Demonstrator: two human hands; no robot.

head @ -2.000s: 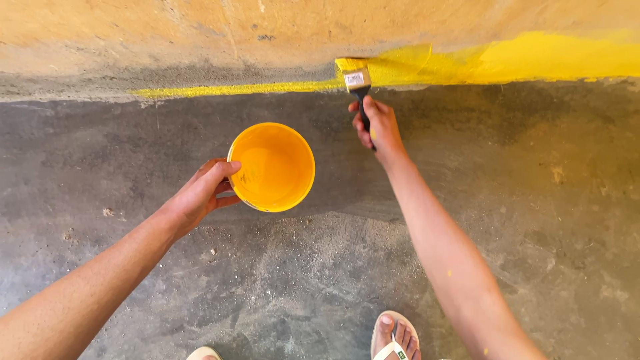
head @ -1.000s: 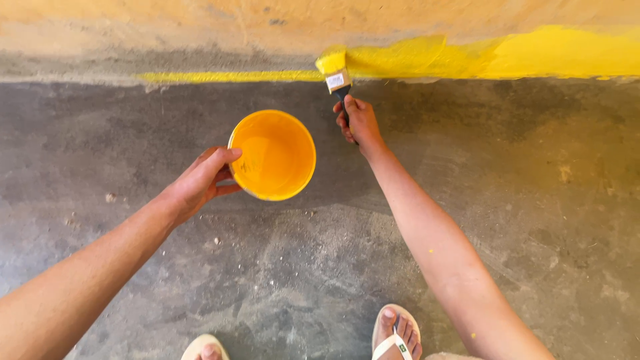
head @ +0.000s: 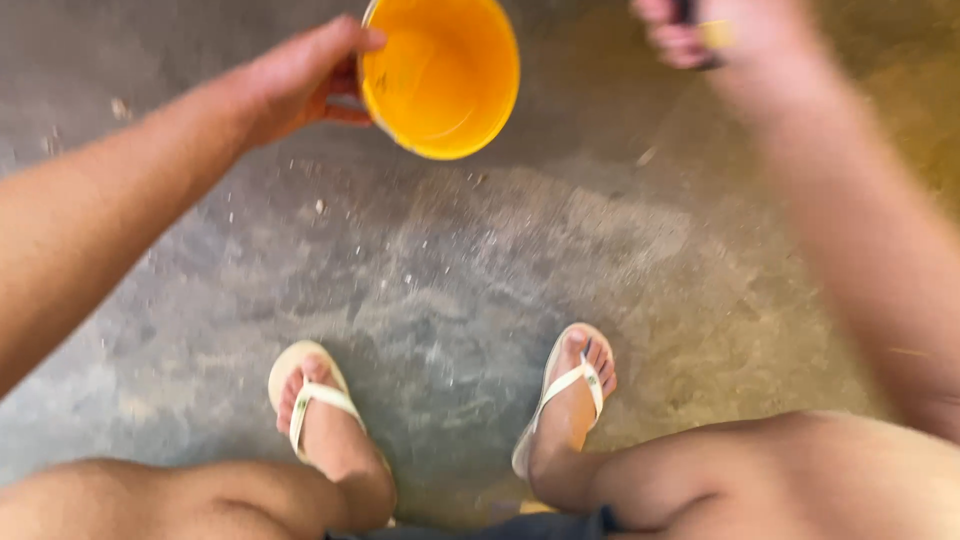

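My left hand (head: 319,82) grips the left rim of a round tub of yellow-orange paint (head: 442,75), thumb over the edge and fingers against the outside. The tub's upper part is cut off by the top edge of the view. At the upper right, my right hand (head: 720,34), blurred, is closed around the dark handle of a paintbrush (head: 686,11). The brush's ferrule and bristles lie outside the view. A gap separates the tub and my right hand.
Below the tub, my feet in cream flip-flops (head: 330,394) stand apart on a stained concrete floor (head: 450,285). Small crumbs of debris are scattered over the floor. My bent knees fill the lower corners.
The view has tipped down, so the yellow-painted wall strip and the brush's bristles have left it. Before, the brush was at the wall's lower edge. Both hands keep their holds.
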